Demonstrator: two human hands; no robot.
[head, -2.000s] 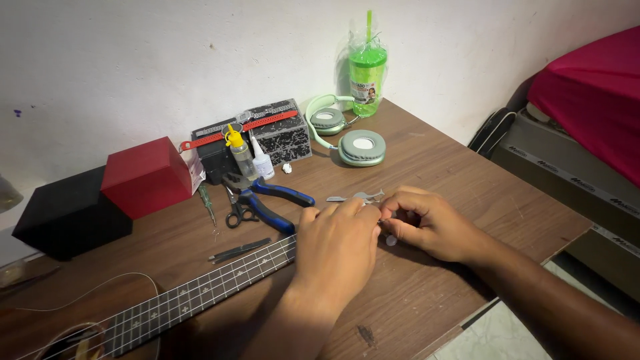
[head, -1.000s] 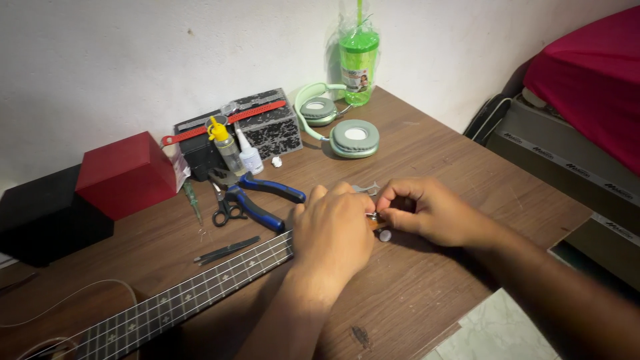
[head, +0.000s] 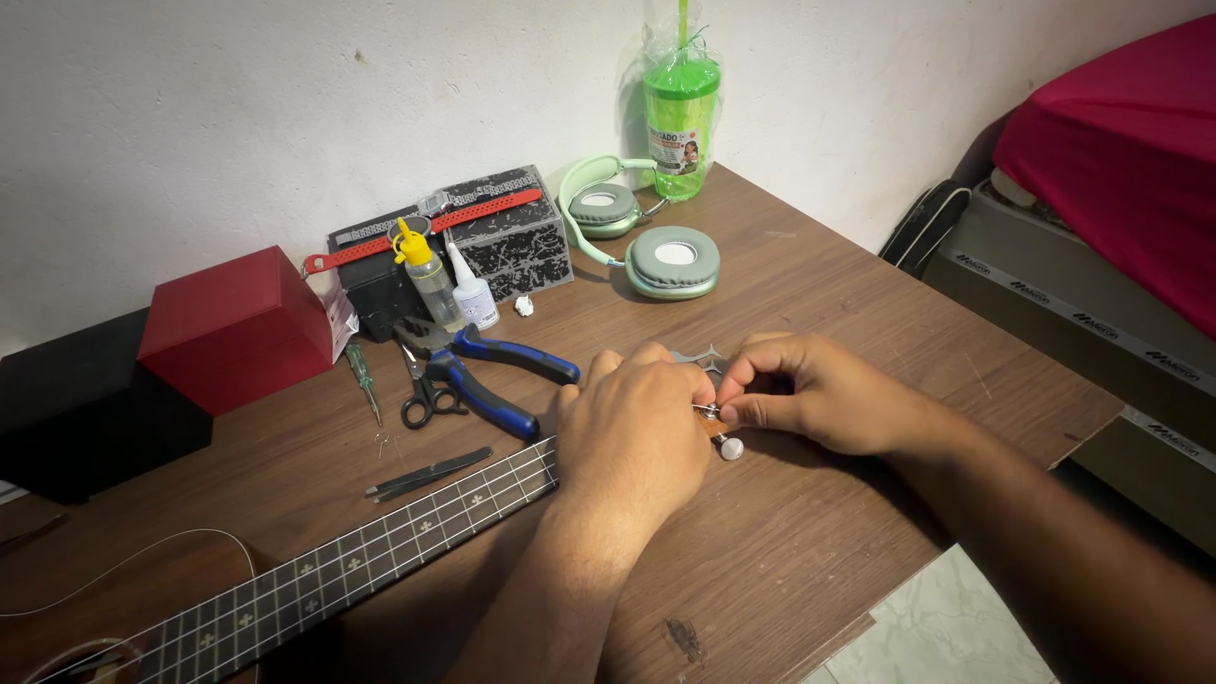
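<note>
A ukulele (head: 361, 559) lies on the wooden table, its neck running up to the right. My left hand (head: 641, 427) rests over the headstock end of the neck and hides most of it. At the headstock's tip, my right hand (head: 803, 394) pinches with thumb and forefinger beside a metal tuning post (head: 708, 410); what lies between the fingertips is too small to tell. A tuning peg with a pale button (head: 731, 448) sticks out below. Blue-black pliers (head: 489, 366), black-handled scissors (head: 429, 399) and black tweezers (head: 429, 473) lie left of my hands.
Behind stand a red box (head: 233, 328), a black box (head: 95, 408), a yellow-capped bottle (head: 432, 285), a white glue bottle (head: 475, 296) and a speckled box (head: 513, 237) with watches. Green headphones (head: 673, 264) and a green tumbler (head: 681, 123) stand near the wall. The table's edge (head: 950, 551) runs at the right.
My right thumb and fingers have shifted slightly around the headstock's tip. The peg's pale button shows more plainly than two seconds ago. My left hand stays over the headstock.
</note>
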